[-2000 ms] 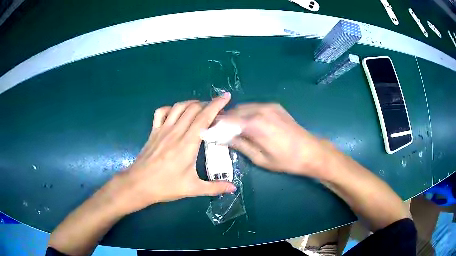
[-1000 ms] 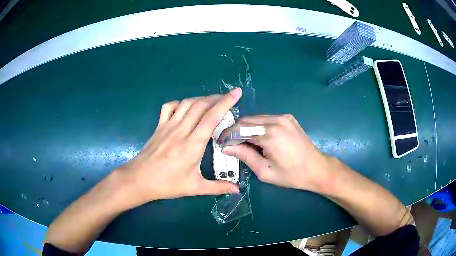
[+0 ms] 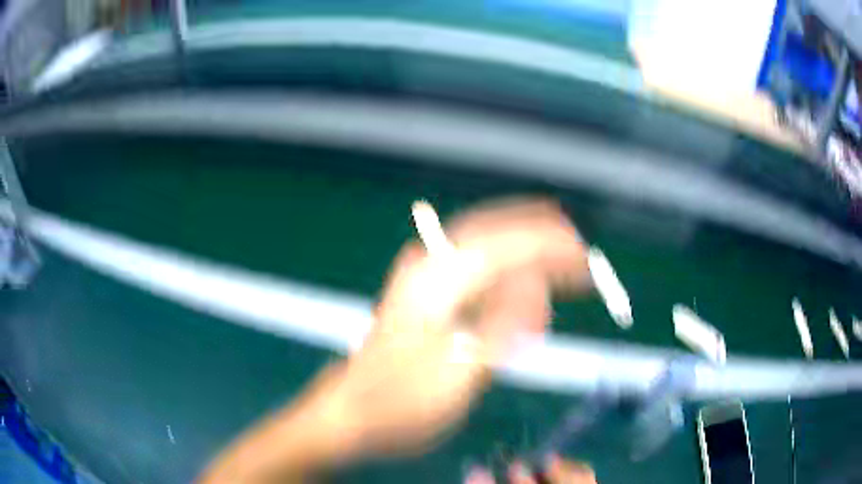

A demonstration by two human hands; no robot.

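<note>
My left hand (image 3: 463, 312) is raised across the long white rail, over the far green surface, and strongly blurred. A white housing (image 3: 429, 227) sticks out above the hand; I cannot tell whether it is held or lies behind. Another white housing (image 3: 611, 288) lies just right of my fingers. My right hand (image 3: 534, 472) shows only as fingertips at the bottom edge; its grip is hidden. A blurred grey-blue strip or bundle (image 3: 575, 421) is just above those fingertips. The taped jig is out of view.
The white rail (image 3: 236, 295) crosses the view. More white housings (image 3: 699, 333) lie on the far surface at right. The blurred grey-blue stack (image 3: 659, 416) and the phone (image 3: 727, 449) are at lower right. A pale box-like object (image 3: 704, 47) stands at the back.
The view has swung up and forward. My left hand has left the white housing on the near surface and reached over the rail. My right hand has dropped mostly out of view.
</note>
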